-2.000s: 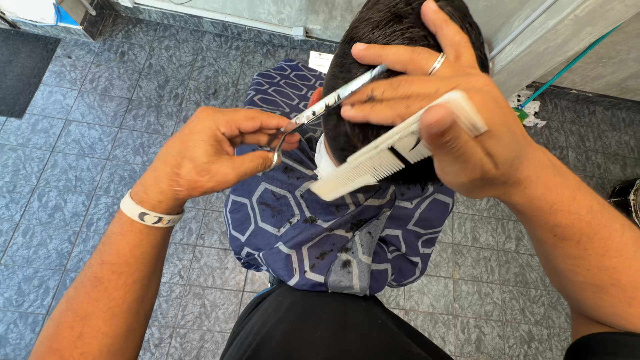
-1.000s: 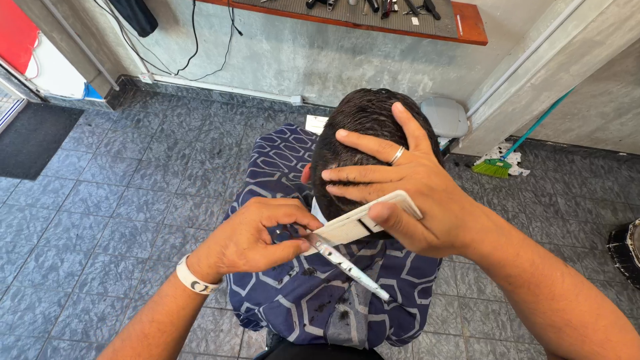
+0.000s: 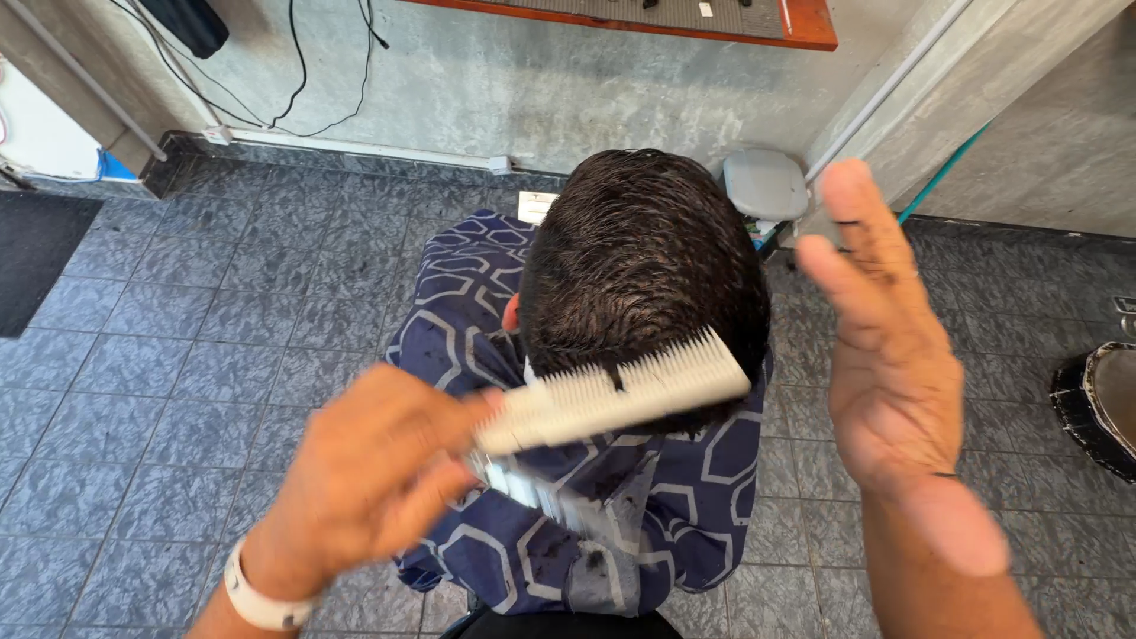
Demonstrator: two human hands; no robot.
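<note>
My left hand (image 3: 377,479), blurred, holds the narrow end of a white hair comb (image 3: 621,390) between its fingers. Below the comb, metal haircutting scissors (image 3: 532,493) point down to the right from the same hand, also blurred. The comb lies level with the lower back of a seated person's head of short dark hair (image 3: 648,257), its teeth upward. To the right of the head my right hand (image 3: 896,355) is raised with its fingers apart, holding nothing. Loose hair clippings are scattered on the navy patterned cape (image 3: 532,550) over the person's shoulders.
A wooden shelf (image 3: 612,19) with small items juts from the wall ahead. Black cables (image 3: 297,71) hang at the upper left. A grey lidded bin (image 3: 765,184) stands beyond the head, and a round drum-like container (image 3: 1100,408) is at the far right.
My right hand has let go of the comb and moved off the head to the right. The comb is now in my left hand with the scissors. The view tilted upward after the first frame.
</note>
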